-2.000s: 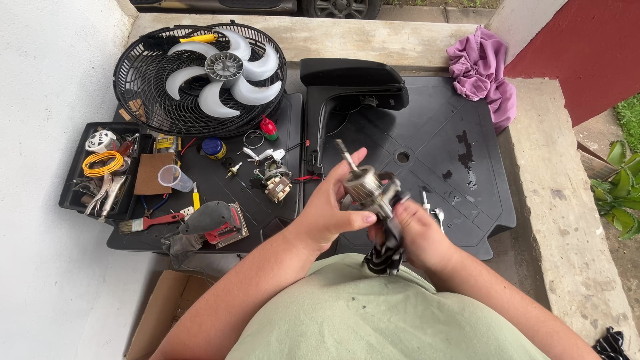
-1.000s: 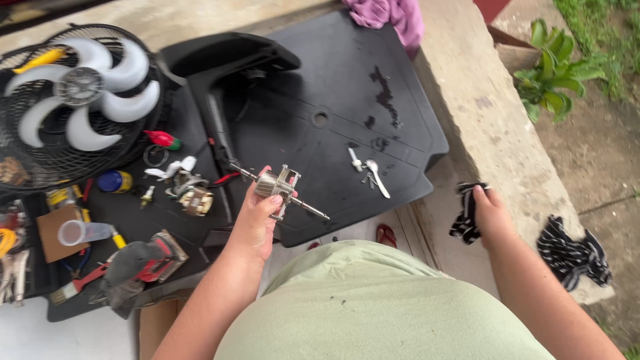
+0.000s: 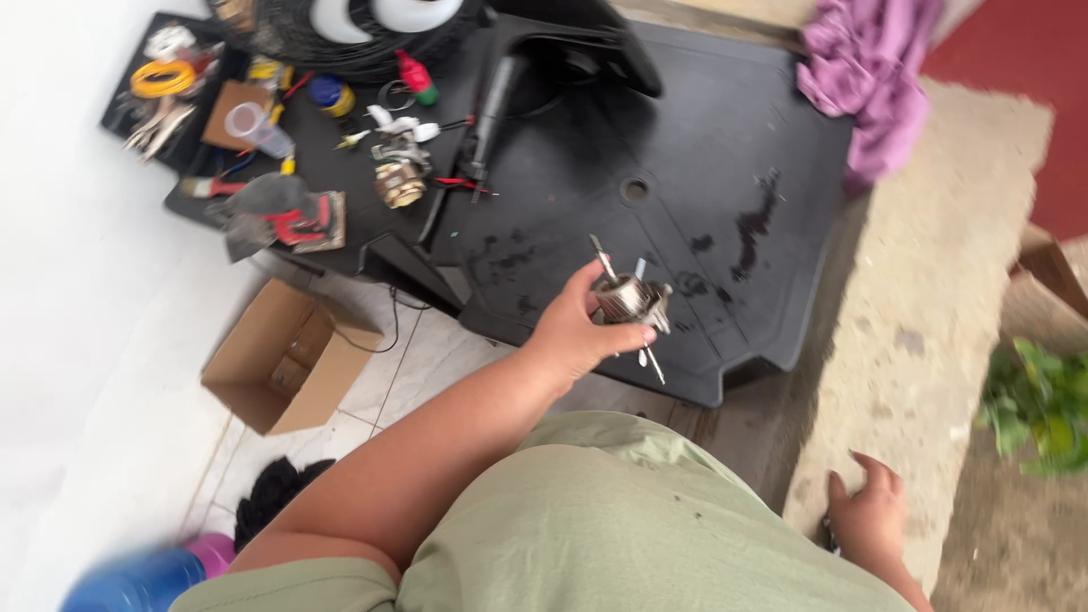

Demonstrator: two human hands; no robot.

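My left hand [image 3: 586,327] holds a fan motor rotor [image 3: 623,299] with its long metal shaft, over the near edge of the black plastic table [image 3: 561,204]. A metal bracket sits on the shaft against the rotor. Far to the right, my right hand [image 3: 871,510] is above the concrete ledge [image 3: 926,280], fingers spread; a bit of something dark shows beside its palm, too hidden to name. The motor stator with copper and white parts [image 3: 399,183] lies on the left part of the table.
A fan grille with pale blades [image 3: 340,51], a black fan housing [image 3: 578,42], a red sander [image 3: 297,217], a blue-lidded jar [image 3: 331,95] and a tool tray [image 3: 170,93] occupy the left and back. A cardboard box [image 3: 289,357] stands on the floor; purple cloth [image 3: 875,76] hangs at right.
Both hands were at the rotor at first; my right hand then moved out right, holding a black-and-white cloth one second ago. That cloth is no longer plainly seen in it. The view has shifted.
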